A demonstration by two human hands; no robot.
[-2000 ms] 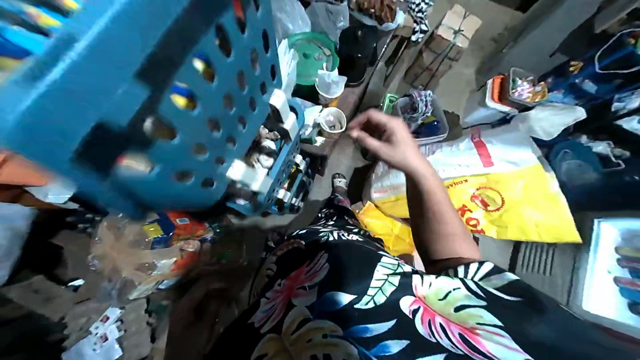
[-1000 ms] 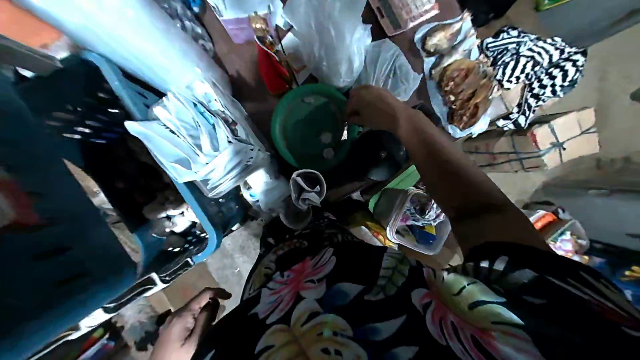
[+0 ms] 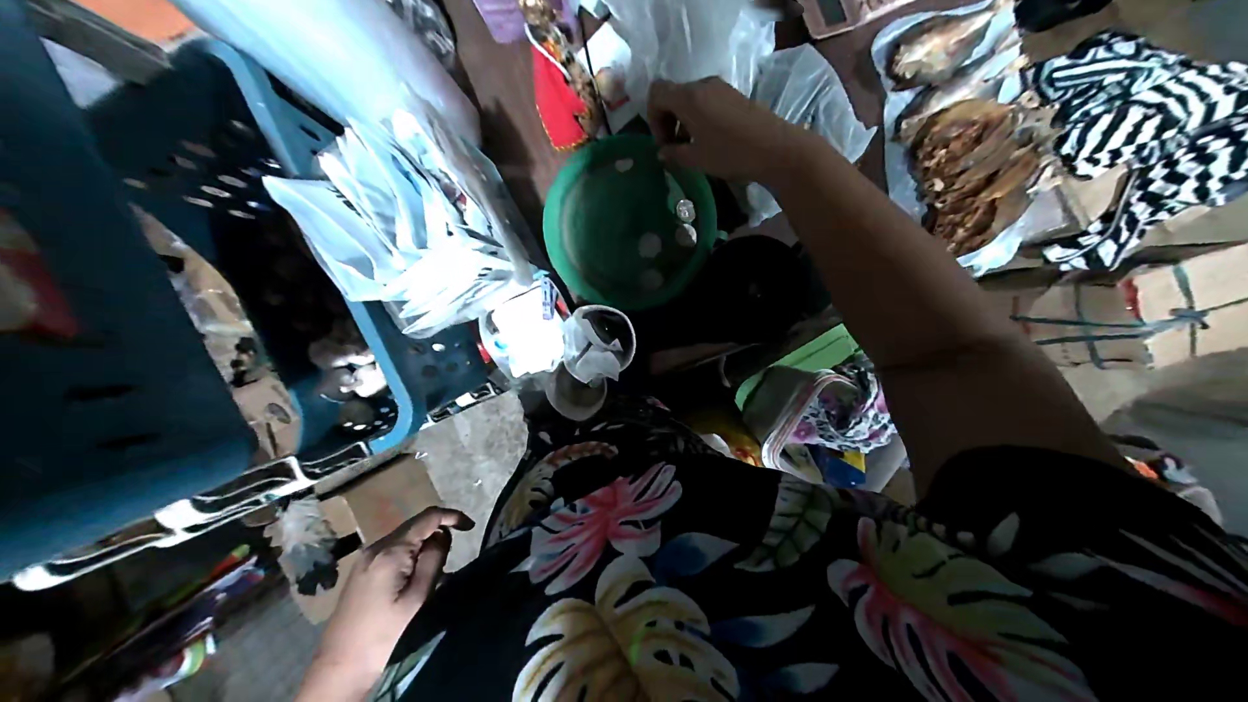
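Observation:
My right hand (image 3: pixel 717 132) reaches in over the upper right rim of a round green plastic container (image 3: pixel 609 229); its fingers are bent, and whether they pinch something is not clear. Several coins (image 3: pixel 685 222) lie in the container. Clear plastic bags (image 3: pixel 697 44) are just beyond that hand. Low at the left, my left hand (image 3: pixel 405 575) hangs beside the flowered shirt, fingers loosely curled, with nothing seen in it. Between the hands, a cup (image 3: pixel 612 330) with crumpled white material stands below the green container.
Blue perforated plastic crates (image 3: pixel 390 390) stand at the left, with a stack of plastic bags (image 3: pixel 409 214) on one edge. Dried fish (image 3: pixel 975 166) lies on plastic at the upper right, beside a black-and-white patterned cloth (image 3: pixel 1141 127). Tied cardboard (image 3: pixel 1189 302) is below it.
The view has swung toward the green container since two seconds ago. My right hand has moved from beside the cups to the container's rim. My left hand has come into view.

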